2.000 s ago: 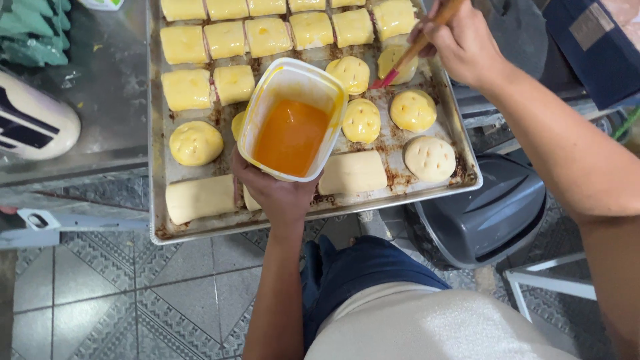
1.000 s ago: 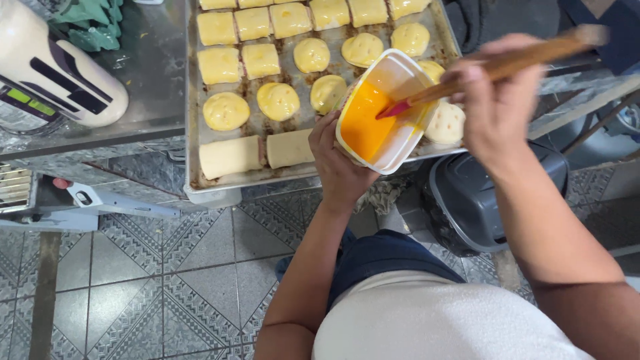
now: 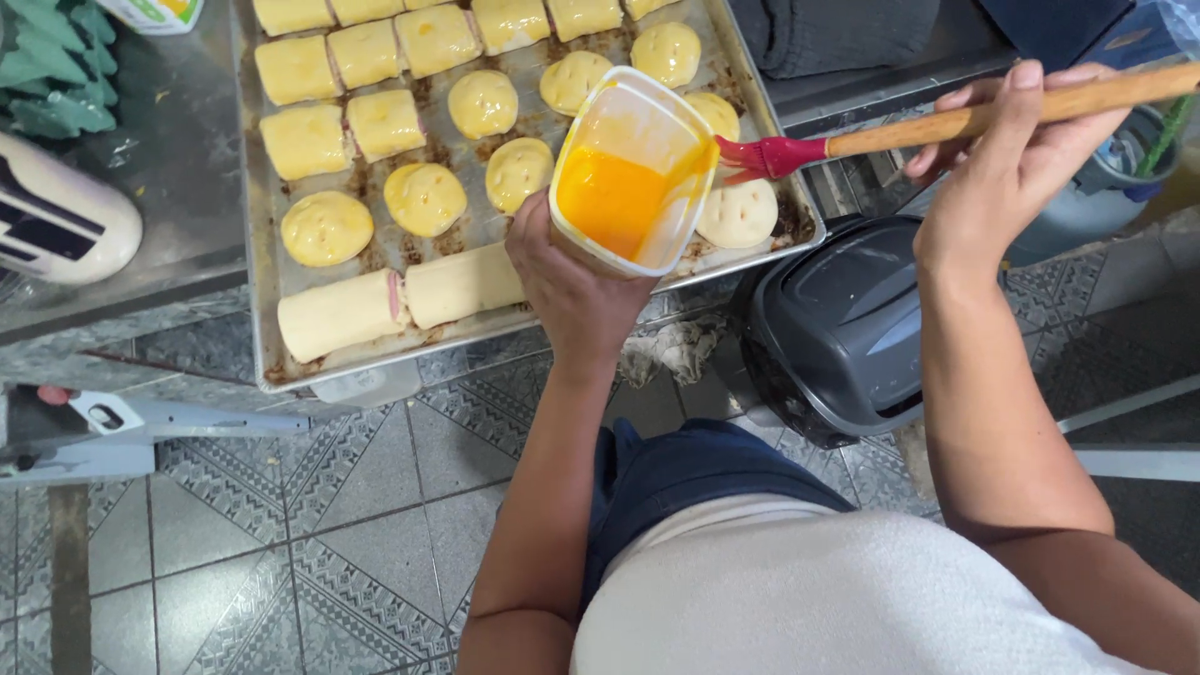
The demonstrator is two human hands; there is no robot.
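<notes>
My left hand grips a translucent plastic tub of orange-yellow liquid, tilted above the front of a metal baking tray. My right hand holds the wooden handle of a pastry brush; its red bristles touch or nearly touch the tub's right rim. Glossy yellow round pastries and glossy rolled pastries lie in rows on the tray. Along the front edge, pale rolled pastries look matte, as does a pale round pastry right of the tub. The tub and hand hide part of the front row.
A white bottle with dark markings and green crumpled material stand on the counter at left. Below the tray's right corner is a dark grey lidded bin. A dark folded cloth lies behind the tray. A rag is near the floor.
The brush went from a round pastry into the tub, and now its bristles are at the tub's right rim. My right hand has moved right since one second ago.
</notes>
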